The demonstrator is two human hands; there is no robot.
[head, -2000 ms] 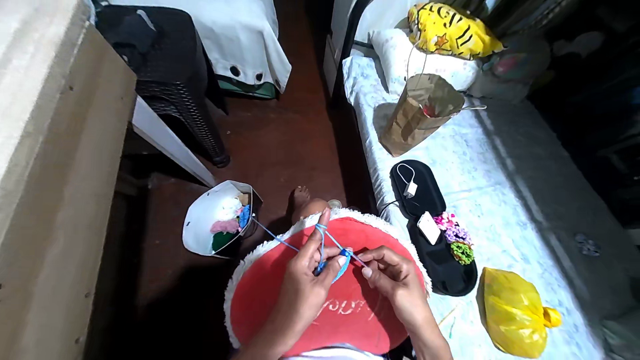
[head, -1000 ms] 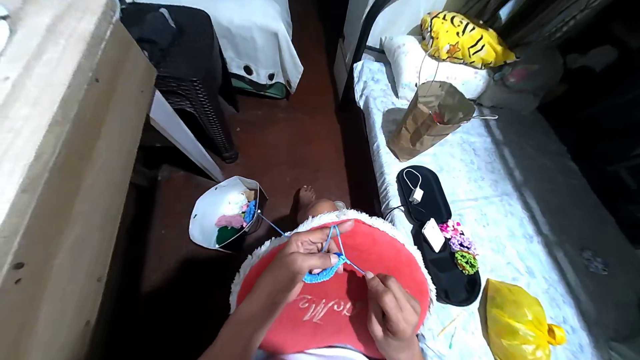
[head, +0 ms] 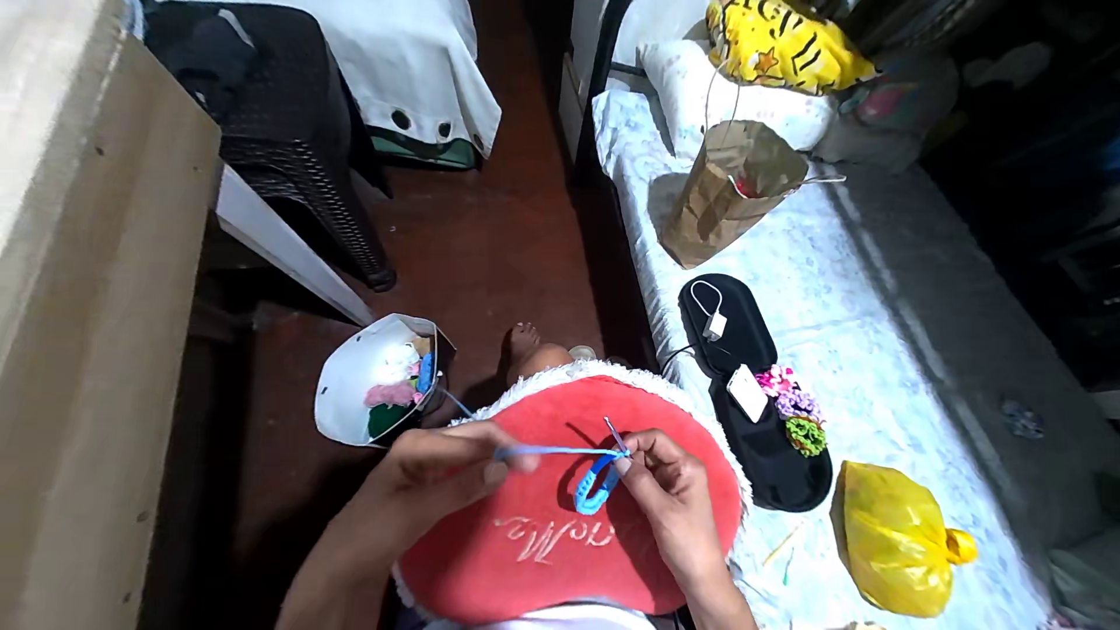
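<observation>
Above a red cushion with fluffy white trim (head: pixel 560 560) on my lap, my right hand (head: pixel 669 481) pinches a metal crochet hook (head: pixel 614 431) together with a small blue crocheted loop (head: pixel 595 486), which hangs below the fingertips. The hook's tip points up and left. A strand of light blue yarn (head: pixel 560 451) runs level from the work to my left hand (head: pixel 459 468), whose fingers are slightly blurred around it. More blue yarn leads past the cushion's edge toward a white container (head: pixel 346 385) of yarn on the left.
On the bed at right lie an open black case (head: pixel 770 459) with a white device (head: pixel 746 393), crocheted pieces (head: pixel 796 404), a tied yellow plastic bag (head: pixel 892 542) and a brown paper bag (head: pixel 722 197). A black plastic stool (head: pixel 280 140) and a wooden edge (head: pixel 131 306) are at left.
My left hand has moved left, away from the crochet work, and the yarn is now stretched between the hands. The blue loop now hangs from my right fingertips; earlier it was at my left fingers.
</observation>
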